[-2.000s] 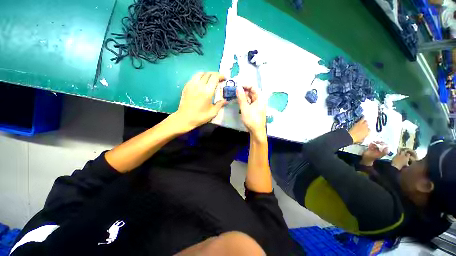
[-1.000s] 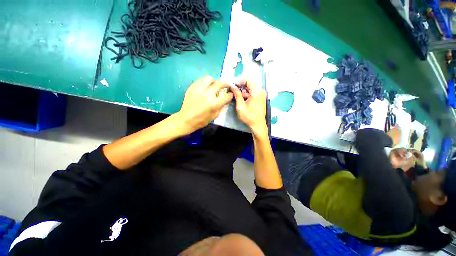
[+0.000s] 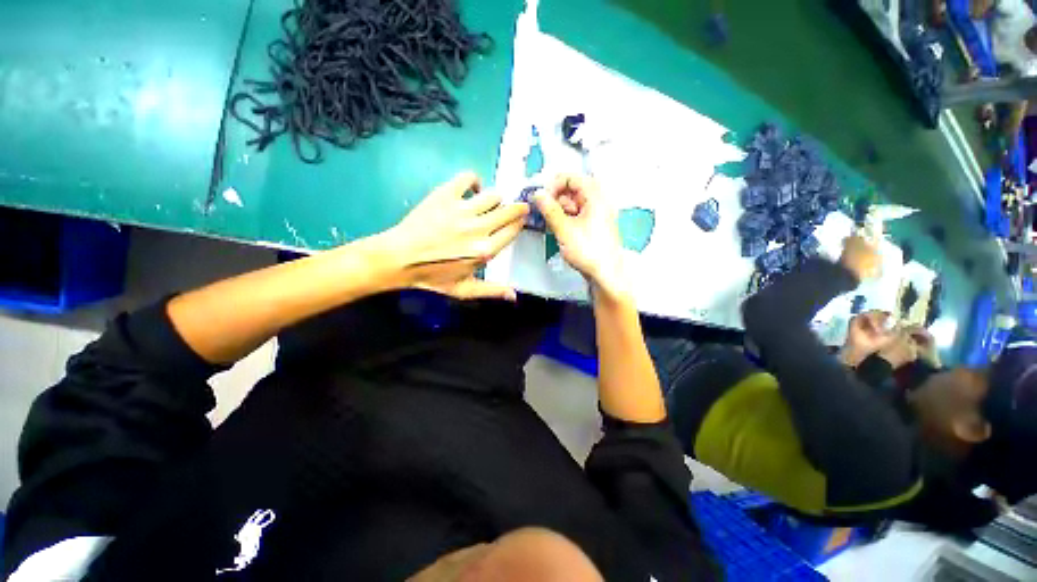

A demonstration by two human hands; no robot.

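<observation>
A small dark mini handbag (image 3: pixel 531 205) is mostly hidden between my hands above the white sheet. My right hand (image 3: pixel 578 223) pinches it from the right with thumb and fingers. My left hand (image 3: pixel 457 237) lies on its left side, fingertips at the bag and thumb pointing away below; whether it grips the bag is hard to tell. A tangled pile of black straps (image 3: pixel 362 71) lies on the green mat at the upper left.
The torn white sheet (image 3: pixel 671 142) shows green through its holes. A hammer's dark head (image 3: pixel 573 129) lies beyond my hands. A single mini handbag (image 3: pixel 706 214) and a navy pile of them (image 3: pixel 785 193) lie to the right, near a seated neighbour (image 3: pixel 796 421).
My left hand has opened out, its thumb now away from the bag. My right hand still pinches the bag. The neighbour's arm has moved up toward the bench.
</observation>
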